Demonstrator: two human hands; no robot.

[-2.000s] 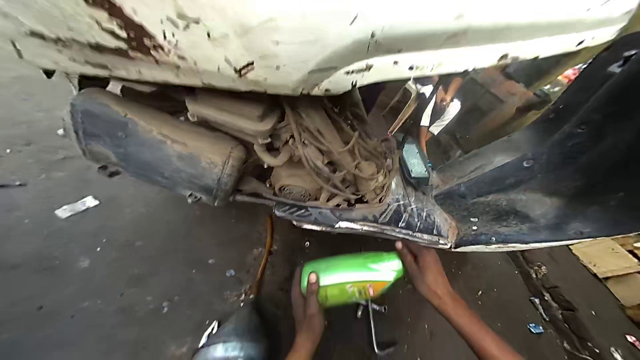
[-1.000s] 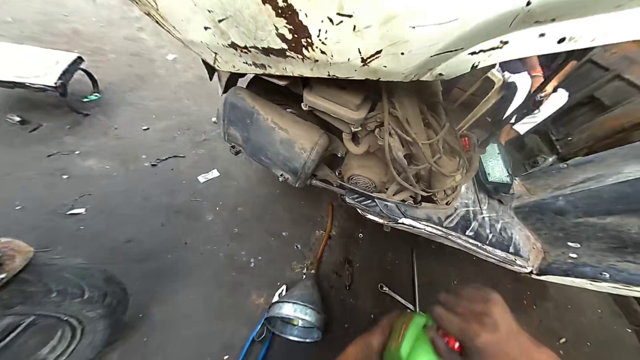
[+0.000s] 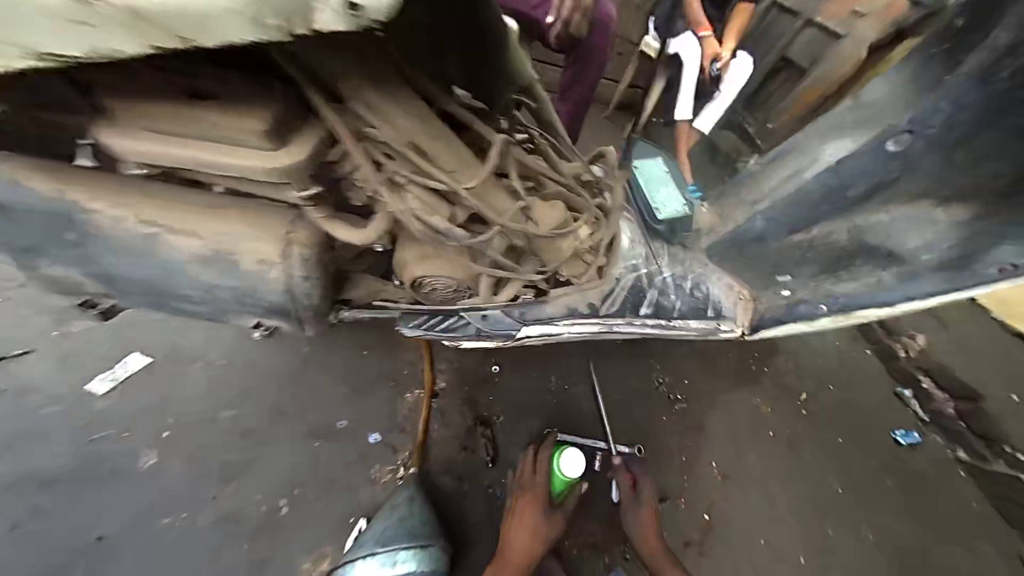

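Note:
My left hand [image 3: 532,504] is wrapped around a green plastic bottle [image 3: 565,480], whose round top shows white and uncapped. Just right of it is my right hand [image 3: 640,508], fingers curled, with a bit of red between them that looks like the cap. A combination wrench [image 3: 588,441] lies on the ground beyond both hands. A thin metal rod [image 3: 600,400] crosses it, its near end beside my right fingers. Above the hands is a vehicle's open side with a dusty engine [image 3: 440,264] and tangled hoses [image 3: 512,208].
A dark cylindrical tank [image 3: 160,248] hangs at left. A grey metal funnel [image 3: 404,532] stands at the bottom, near a brown hose [image 3: 426,392]. The vehicle's lower sill [image 3: 592,330] runs above my hands. Two people sit behind the vehicle, one in white trousers [image 3: 688,72].
The bottle lay sideways between both hands two seconds ago; now its white top faces me in my left hand. The red part at its top has come off. The view has moved closer to the engine.

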